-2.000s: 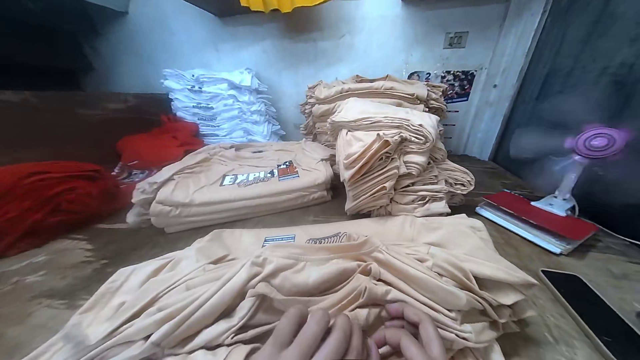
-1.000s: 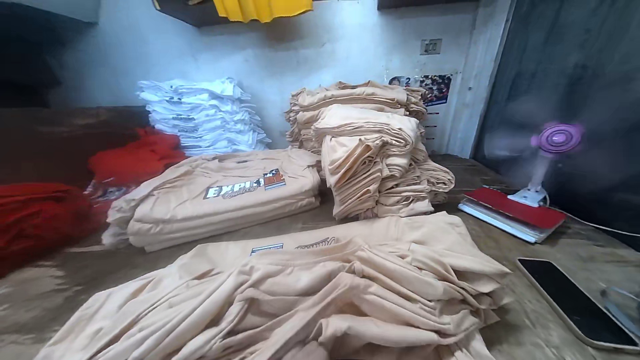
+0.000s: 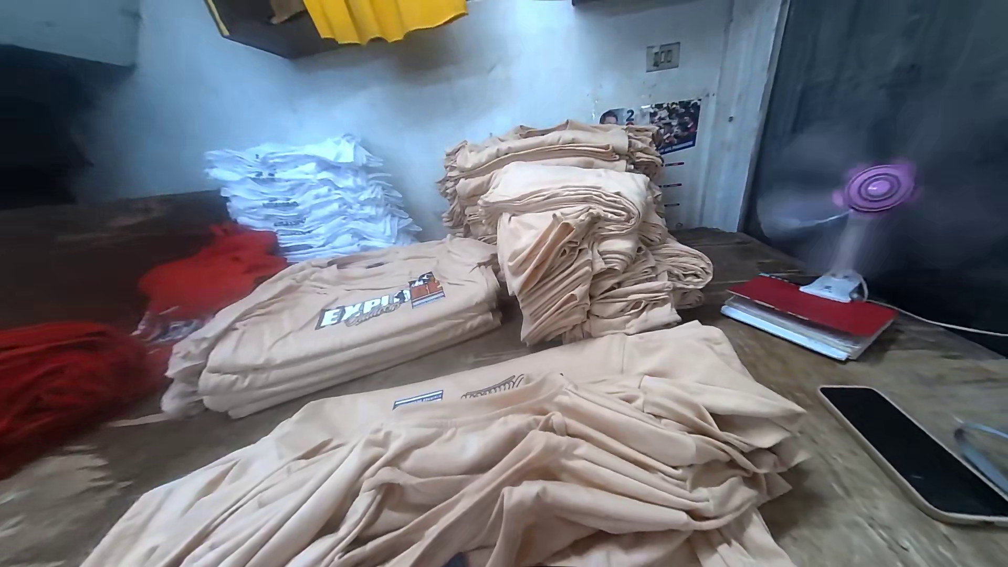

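Observation:
Neither my left hand nor my right hand shows in the head view now. Nearest to me, a loose, rumpled pile of peach fabric shirts [image 3: 488,472] spreads over the wooden table [image 3: 787,504], its lower edge cut off by the frame. Behind it on the left lies a flatter stack of peach shirts [image 3: 291,346] with a printed design on top. To the right of that stack, folded peach garments [image 3: 567,236] rise in a tall, uneven heap against the wall.
White folded garments [image 3: 307,197] are stacked at the back left, with red fabric [image 3: 63,386] at the left edge. On the right are a smartphone [image 3: 921,457], a red-covered book [image 3: 827,303], a purple fan [image 3: 874,189] with its cord, and part of a metal tool [image 3: 984,453].
Both hands were on the near shirt pile two seconds ago; they have gone out of view. Part of a metal object now shows beside the phone, as it did one second ago.

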